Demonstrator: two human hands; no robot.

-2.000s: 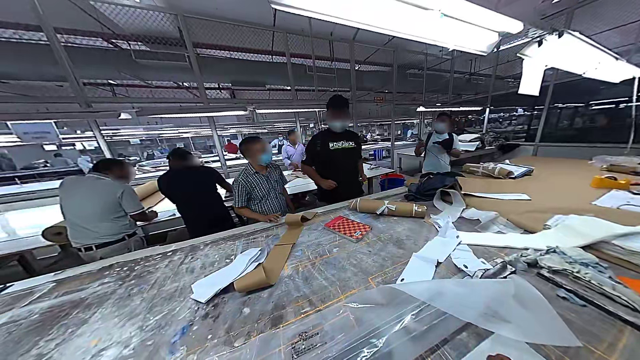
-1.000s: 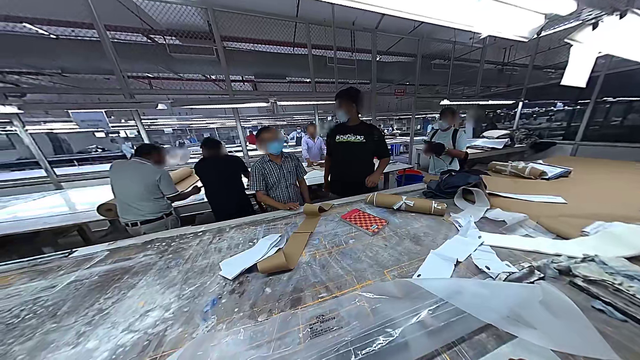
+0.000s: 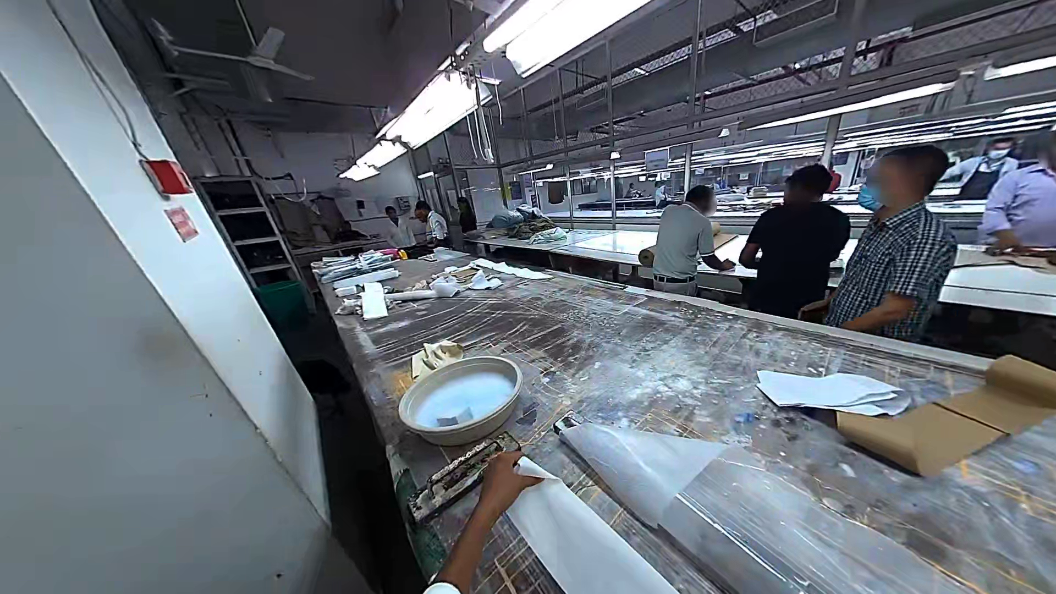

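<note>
My left hand (image 3: 503,485) reaches in from the lower edge and pinches the far end of a long white paper strip (image 3: 569,528) between thumb and fingers. Just beyond it lies a dark, worn metal frame (image 3: 464,477) with a handle. Behind that stands a round pale basin (image 3: 462,436) with whitish-blue contents and a small block in it. A crumpled cream cloth (image 3: 436,358) touches the basin's far side. To the right of my hand lies a translucent plastic sheet (image 3: 742,511), with a dark clip-like piece (image 3: 568,422) at its far tip. My right hand is out of view.
Folded white papers (image 3: 833,391) and a curled brown paper piece (image 3: 932,433) lie on the stained table (image 3: 627,346). Bundles of cloth (image 3: 363,272) sit at its far end. A pale wall (image 3: 165,371) borders the left. Several people stand along the table's far side.
The view has swung far to the left. My left hand, on the white strip, now shows, as do the basin and metal frame; none of these was in the earlier frames.
</note>
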